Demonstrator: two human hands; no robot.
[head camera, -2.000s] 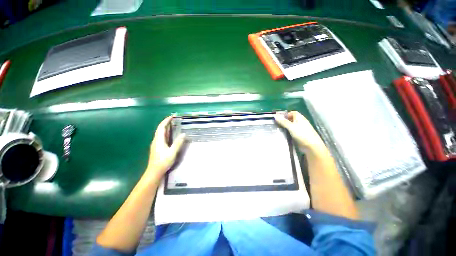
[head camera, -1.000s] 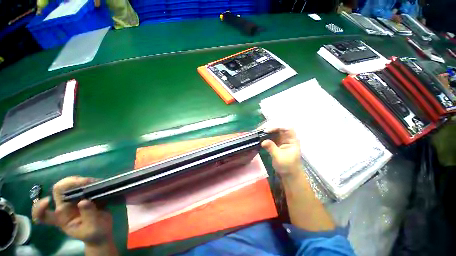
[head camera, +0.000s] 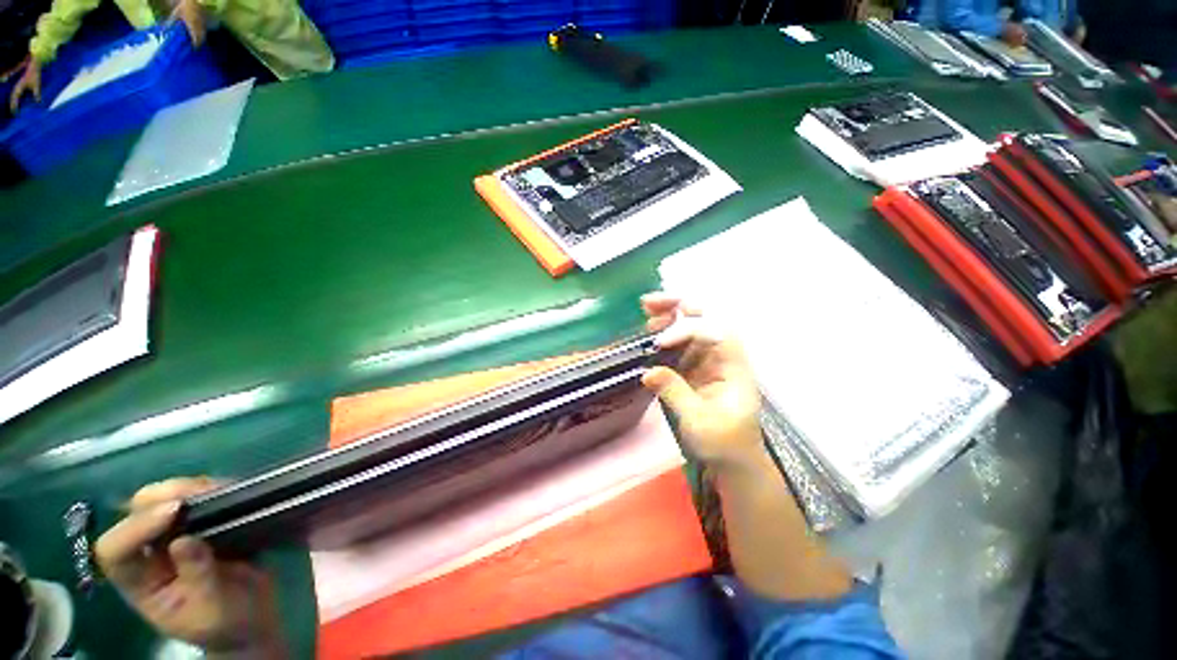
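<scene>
A closed laptop unit (head camera: 426, 438) is held tilted on its long edge, its thin dark side facing me, above a red foam sheet (head camera: 542, 567) with a white protective sheet (head camera: 497, 522) on it. My left hand (head camera: 194, 567) grips its left end, fingers above and thumb below. My right hand (head camera: 707, 387) grips its right end. The underside is dark and mostly in shadow. I cannot tell whether the laptop's lower edge touches the sheet.
Bubble sleeves (head camera: 852, 361) lie stacked at right. An open laptop base (head camera: 607, 187) on orange foam lies ahead; other open bases (head camera: 1007, 245) lie on red foam at right. A grey-covered laptop (head camera: 58, 310) is at left, a wristwatch (head camera: 80, 542) nearer. A person's sleeve (head camera: 278, 32) shows behind.
Since two seconds ago, the laptop has been lifted from flat and tilted up, uncovering the red foam. Over the last second it turned slightly, with both hands still on it. The view has shifted.
</scene>
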